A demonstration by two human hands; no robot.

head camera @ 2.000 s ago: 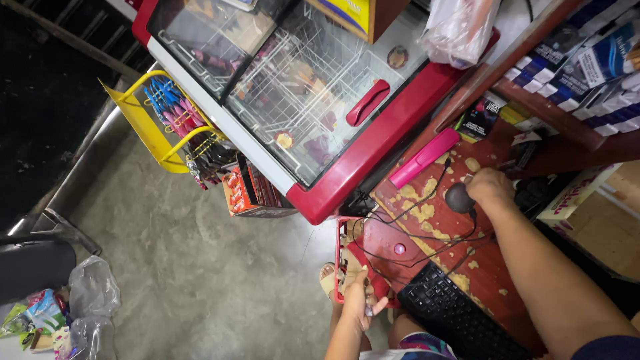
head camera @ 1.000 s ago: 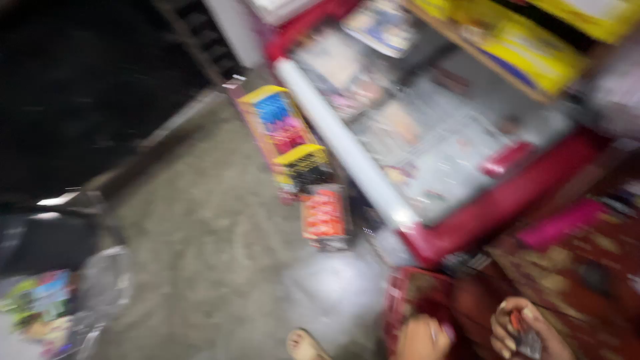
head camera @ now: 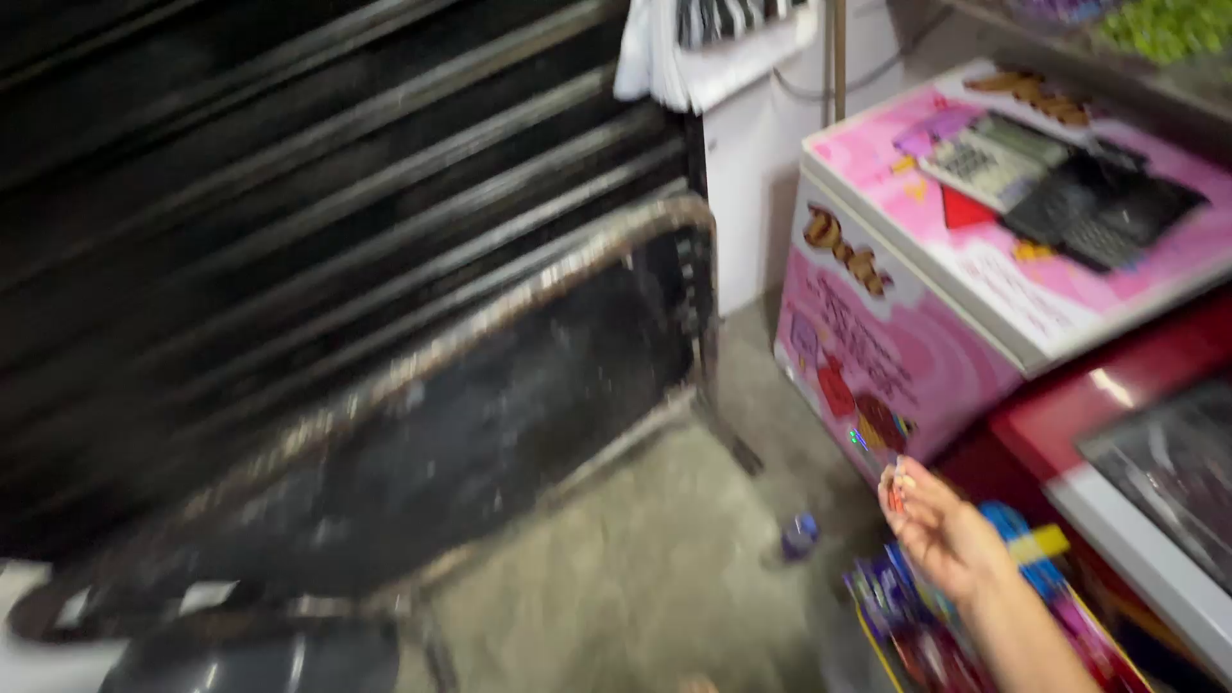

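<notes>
My right hand (head camera: 934,529) reaches in from the lower right, its fingers closed around a small red object (head camera: 895,496) too blurred to name. Below and behind the forearm stands a display rack of colourful packets (head camera: 905,616), partly hidden by the arm. Just beyond the fingertips is the printed pink side of a chest freezer (head camera: 857,356). My left hand is out of view.
A black panel with a rusty metal frame (head camera: 539,375) leans before dark slatted shutters (head camera: 289,144). A blue-capped item (head camera: 799,535) lies on the concrete floor (head camera: 616,549). At right are a red-and-grey display freezer (head camera: 1126,539) and, atop the pink freezer, a black calculator-like device (head camera: 1107,207).
The view has swung far from the red table toward the shutters and pink freezer. My right hand has left the dark round object it touched two seconds ago; my left hand has gone out of view.
</notes>
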